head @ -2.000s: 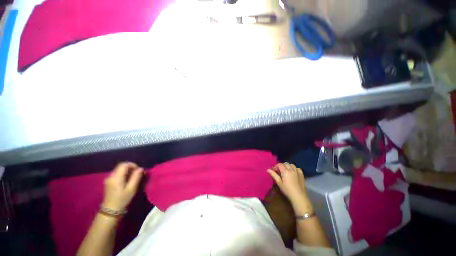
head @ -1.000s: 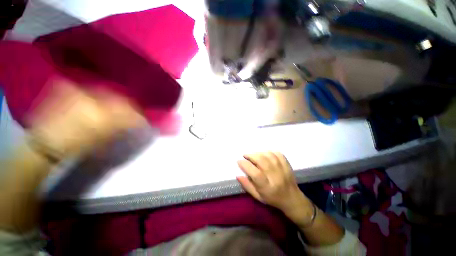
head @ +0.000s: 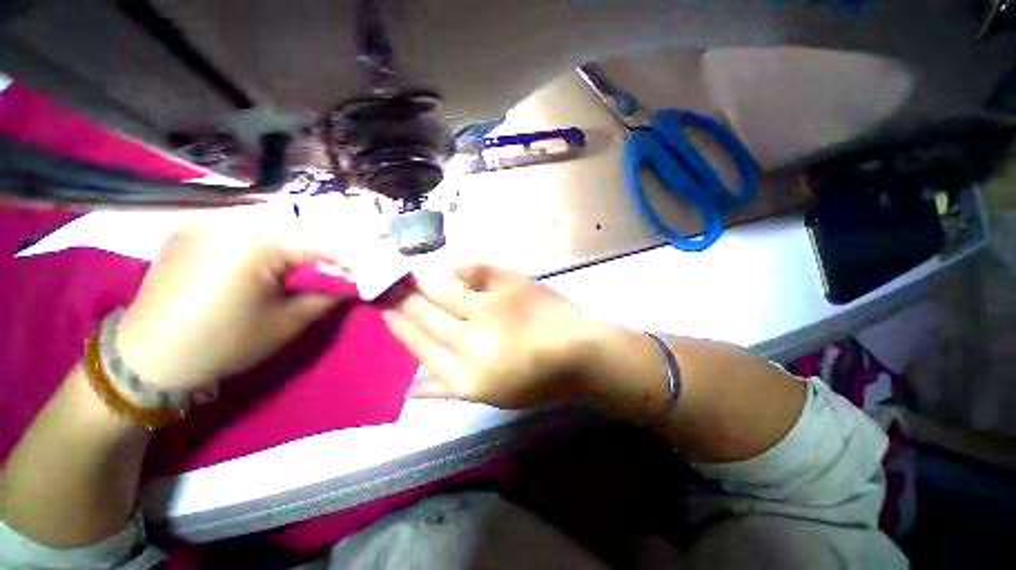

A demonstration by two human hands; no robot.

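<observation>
A large magenta fabric piece (head: 267, 390) lies on the white table in front of the sewing machine head (head: 396, 145), with a white layer showing at its upper edge. My left hand (head: 223, 301) rests on the fabric, thumb and fingers pinched on its edge just left of the presser area. My right hand (head: 501, 334) holds the fabric's right corner, where a small white fold shows between the hands. The needle and foot are hidden by glare and machine parts.
Blue-handled scissors (head: 685, 178) lie right of the needle area, beside a slim blue-and-metal tool (head: 524, 148). A black phone-like rectangle (head: 869, 239) is at the table's right end. The ridged grey table edge (head: 334, 495) runs in front of me.
The view has moved closer to the machine. My left hand has come from the blurred far left to the fabric edge. My right hand has moved from the table edge up to the fabric corner.
</observation>
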